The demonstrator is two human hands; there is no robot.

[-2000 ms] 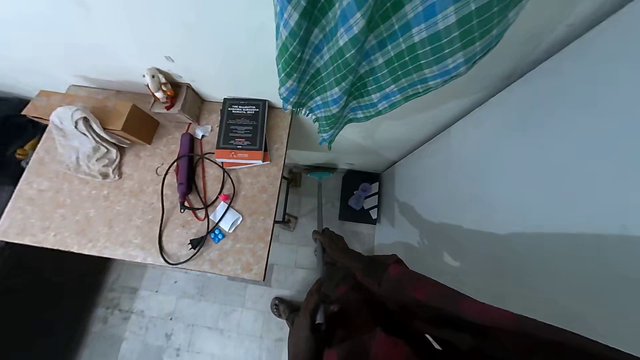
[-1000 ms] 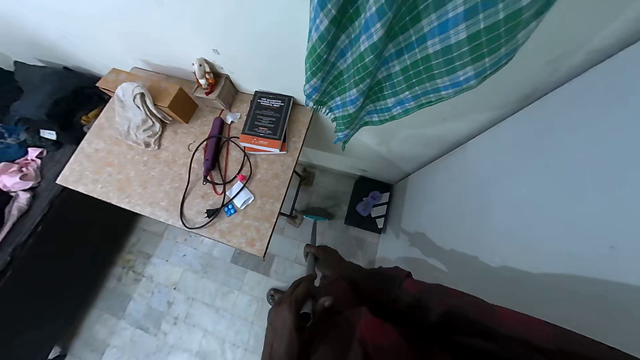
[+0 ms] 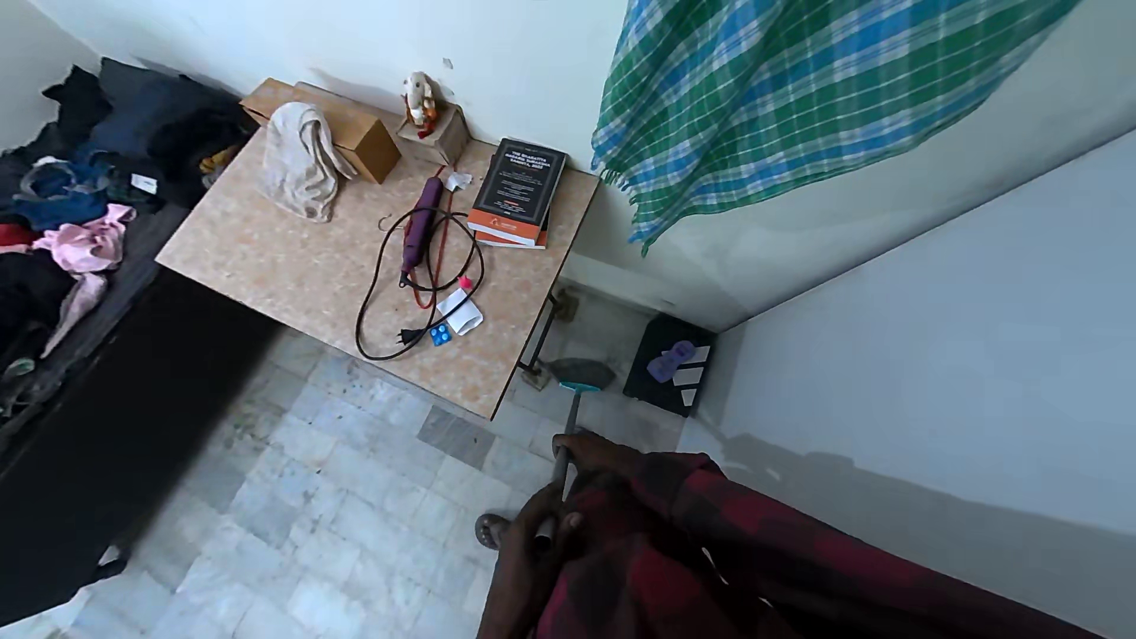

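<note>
A broom with a long grey handle (image 3: 573,414) slants away from me, and its dark head with a teal edge (image 3: 581,374) rests on the floor beside the table leg. My left hand (image 3: 537,524) is closed around the near end of the handle. Farther along the same handle, my right hand (image 3: 581,448) grips it. Both hands are below the right corner of the table, above the tiled floor.
A table (image 3: 293,262) holds books (image 3: 517,191), a purple corded appliance (image 3: 422,226), a cardboard box (image 3: 359,142) and a cloth (image 3: 306,164). A black box (image 3: 652,359) lies by the wall. A checked cloth (image 3: 781,115) hangs above; clothes (image 3: 80,240) are piled left.
The view has shifted left, bringing the pile of clothes into sight. Both hands stay on the broom handle, and the broom head shows more fully than two seconds ago.
</note>
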